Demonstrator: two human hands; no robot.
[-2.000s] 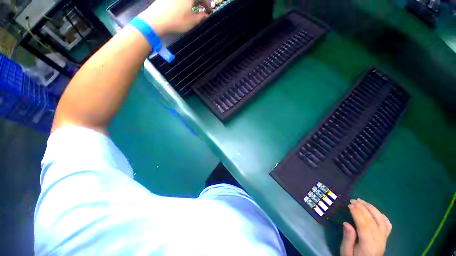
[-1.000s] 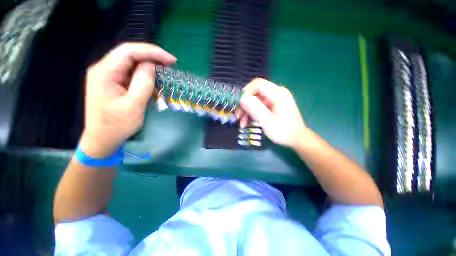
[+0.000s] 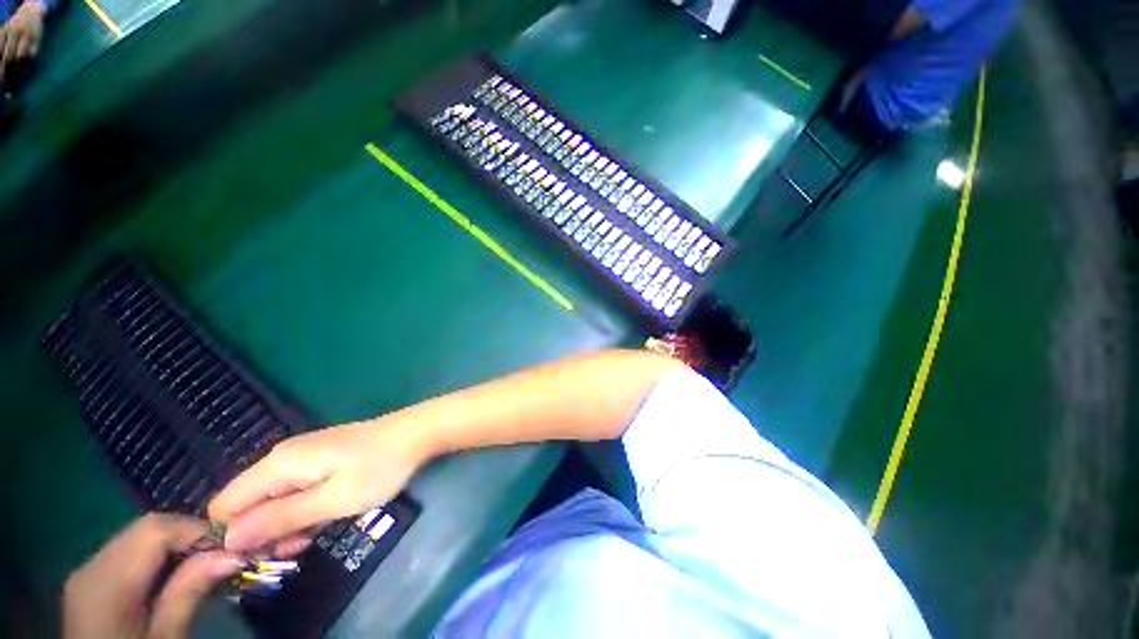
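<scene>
My left hand (image 3: 144, 580), cut off by the lower left edge, and my right hand (image 3: 312, 487) meet over the near end of the black assembly tray (image 3: 138, 375). Their fingers hold the board panel (image 3: 269, 573); only some white and yellow cell ends show below the fingertips, the rest is hidden. Several loose boards with cells (image 3: 359, 538) lie on the flat near end of the tray, right of my right hand. The tray's two columns of slots look black.
A filled tray (image 3: 568, 194) with two bright columns lies beyond a yellow-green line (image 3: 468, 227). A dark object with reddish parts (image 3: 712, 343) is by my right elbow. A person in blue (image 3: 931, 63) is at the top right; another person's hand (image 3: 21, 35) shows top left.
The view has swung to the right. My hands, earlier stretching the panel between them, are now close together over the tray's near end, and less of the panel shows.
</scene>
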